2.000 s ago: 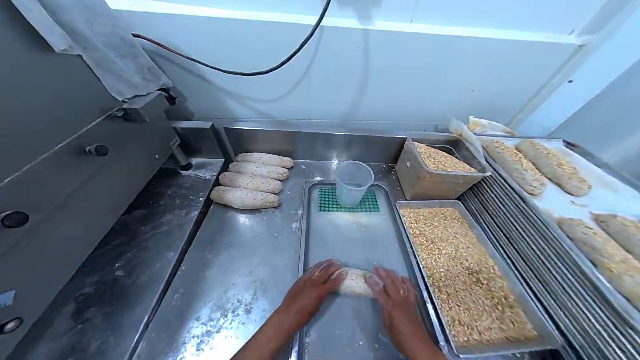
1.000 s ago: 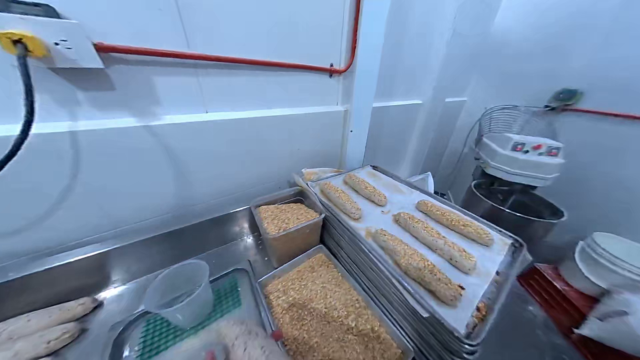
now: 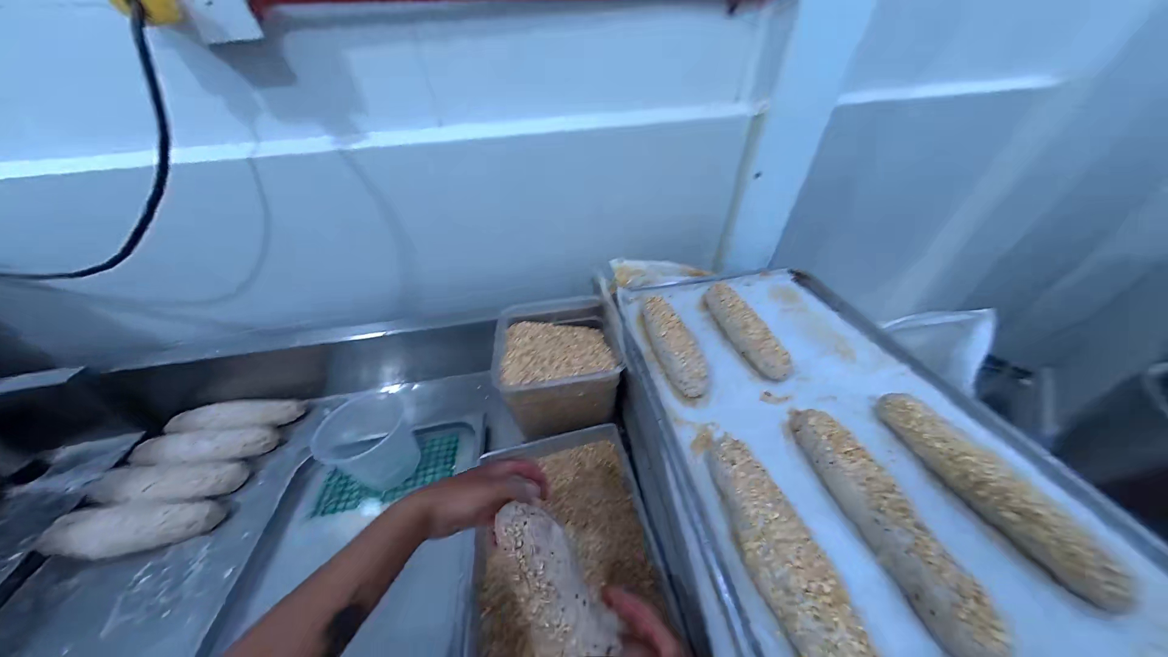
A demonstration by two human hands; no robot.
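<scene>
My left hand (image 3: 488,495) grips the far end of a seeded dough loaf (image 3: 550,575), and my right hand (image 3: 641,620) holds its near end, partly cut off by the bottom edge. Some flakes stick to the loaf, which is over a metal tray of oat-like flakes (image 3: 610,497). To the left, a clear plastic cup (image 3: 368,443) stands on a green mesh mat (image 3: 438,459) in a shallow metal tray (image 3: 265,557). Several uncoated dough loaves (image 3: 137,527) lie side by side on the steel table at the far left.
Behind the flake tray stands a plastic tub of flakes (image 3: 558,360). A paper-lined baking tray (image 3: 821,338) with several flake-topped loaves tops a tray stack on the right. A black cable (image 3: 157,155) hangs by the wall. White plastic (image 3: 944,342) shows beyond the baking tray.
The view has swung right. Both hands and the dough loaf have moved from the shallow metal tray to the tray of flakes on its right, and flakes now show on the loaf.
</scene>
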